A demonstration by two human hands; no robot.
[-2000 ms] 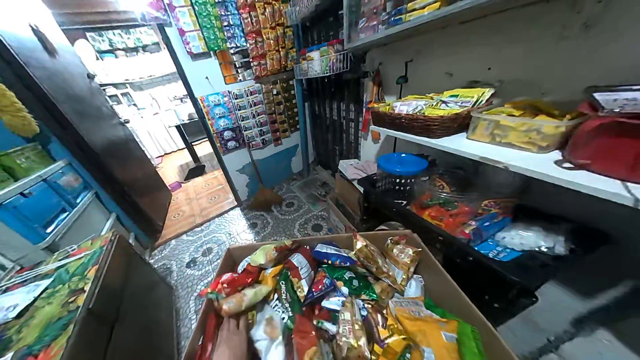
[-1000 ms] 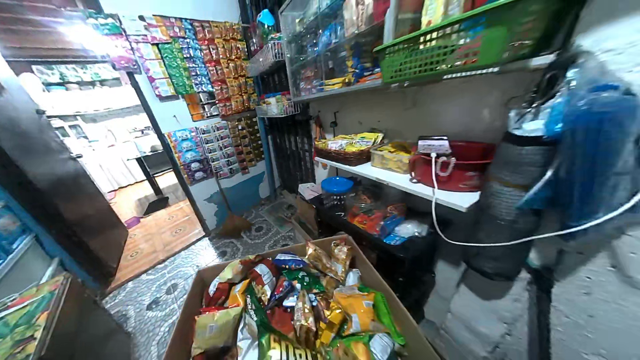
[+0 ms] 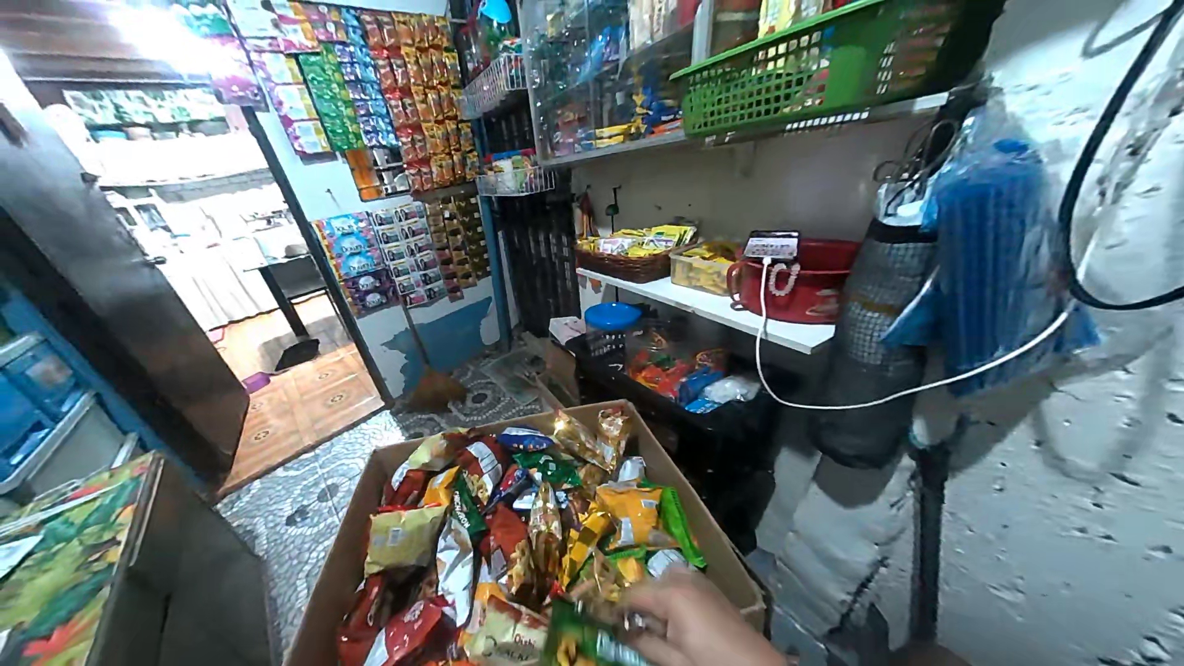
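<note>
An open cardboard box (image 3: 335, 560) full of snack packets stands low in front of me. My right hand (image 3: 698, 618) is over its near right part, its fingers on a dark green snack packet (image 3: 578, 638) at the bottom edge of the view; motion blurs the fingertips. Left of the hand lie a cream packet (image 3: 507, 633) and a red packet (image 3: 413, 633). Farther back are a yellow-gold packet (image 3: 404, 538), an orange packet (image 3: 633, 514) and a clear packet with golden contents (image 3: 583, 438). My left hand is out of view.
A white shelf (image 3: 703, 311) on the right holds a wicker basket (image 3: 625, 266) and a red container (image 3: 814, 282). A white cable (image 3: 860, 404) hangs below it. A broom (image 3: 435, 388) leans near the open door (image 3: 111, 277). A leaf-patterned box (image 3: 69, 546) stands left.
The hand seen at the box's near left two seconds ago is no longer there. My right hand has come into view at the near right. The view has turned right.
</note>
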